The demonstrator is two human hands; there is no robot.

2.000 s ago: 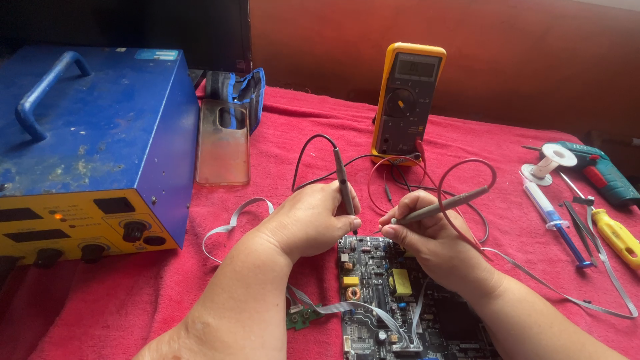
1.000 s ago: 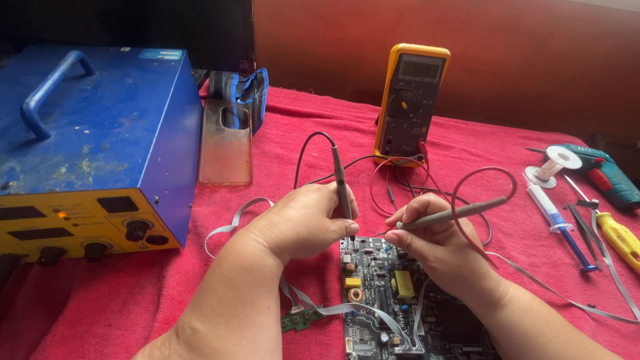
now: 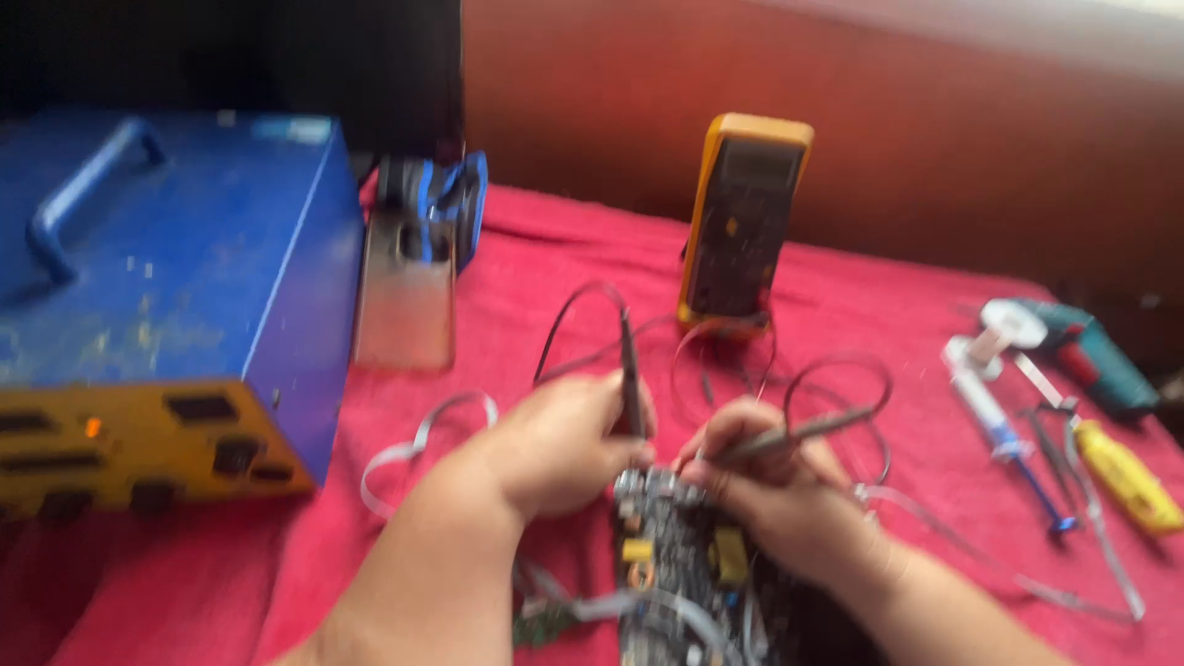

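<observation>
My left hand [image 3: 573,444] grips a dark multimeter probe [image 3: 632,379], held nearly upright at the far edge of a circuit board [image 3: 680,555]. In my right hand [image 3: 777,472] is a second, greyish probe [image 3: 805,435], slanted, its cable looping above the hand. Both hands are close together over the board's far end; blur hides where the probe tips rest. A yellow-cased multimeter [image 3: 745,222] stands behind them, with leads at its base. White ribbon cable [image 3: 666,601] crosses the board, and a small green board [image 3: 544,624] lies to its left.
A blue bench unit [image 3: 185,240] with a yellow front panel fills the left. Beside it lie a clear phone case [image 3: 405,314] and a blue-black pouch [image 3: 472,203]. On the right are a wire spool [image 3: 1004,333], a syringe [image 3: 1004,435], tweezers [image 3: 1050,453], a yellow-handled tool [image 3: 1124,476] and a green power tool [image 3: 1101,356].
The view has shifted slightly and blurred. Both hands still hold their probes near the board's far edge, with no other plain change.
</observation>
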